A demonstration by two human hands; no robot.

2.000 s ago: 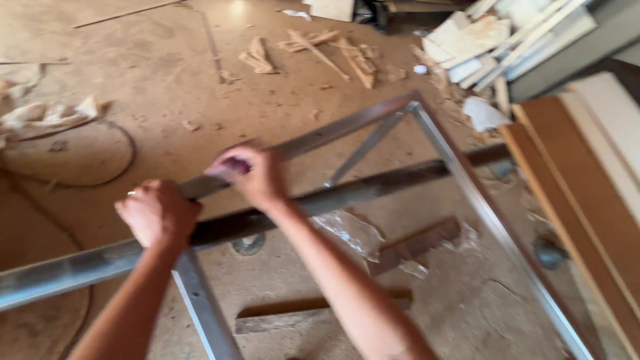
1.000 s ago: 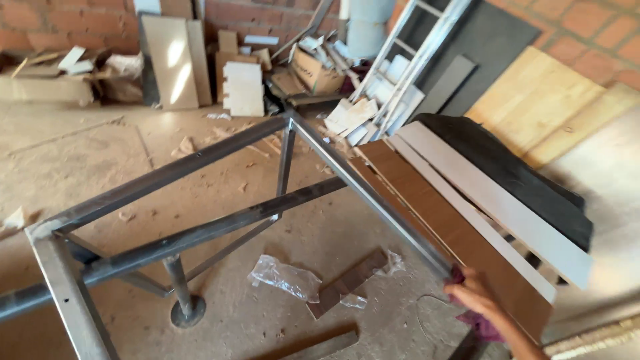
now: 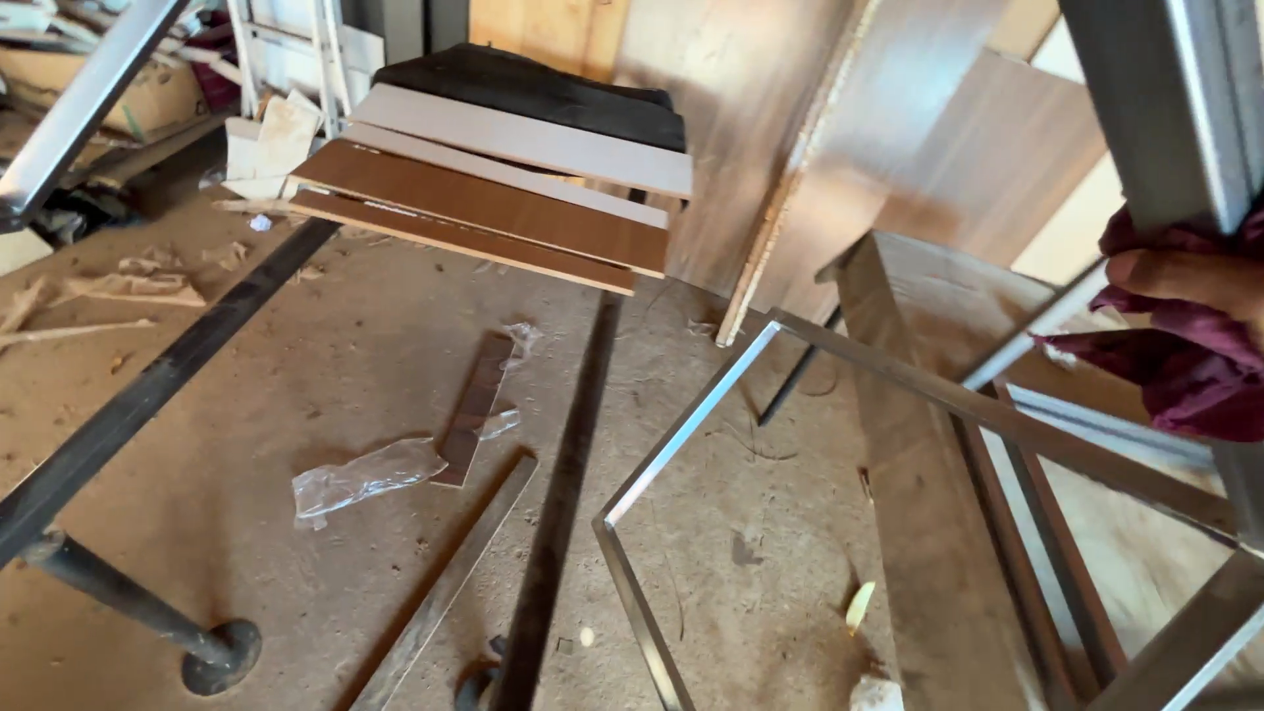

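Note:
At the right edge of the head view, one of my hands (image 3: 1190,281), apparently the right, presses a crumpled maroon cloth (image 3: 1185,360) around a square metal tube (image 3: 1150,109) of a frame. Only its fingers show. A thinner metal frame section (image 3: 908,380) runs below the cloth and bends down toward the bottom. Another end of metal tube (image 3: 84,109) crosses the upper left corner. My left hand is out of sight.
Dark support rails (image 3: 178,380) cross the floor, one with a round-footed leg (image 3: 222,657). Brown and white boards (image 3: 494,202) lie across them. Plastic wrap (image 3: 365,479) and a wood strip (image 3: 444,592) lie on the floor. A wooden box (image 3: 918,494) stands right; panels (image 3: 731,128) lean behind.
Both hands were at the metal frame two seconds ago; one second ago one hand held the cloth at its right side. The view has swung right, and the frame now stands at a different angle.

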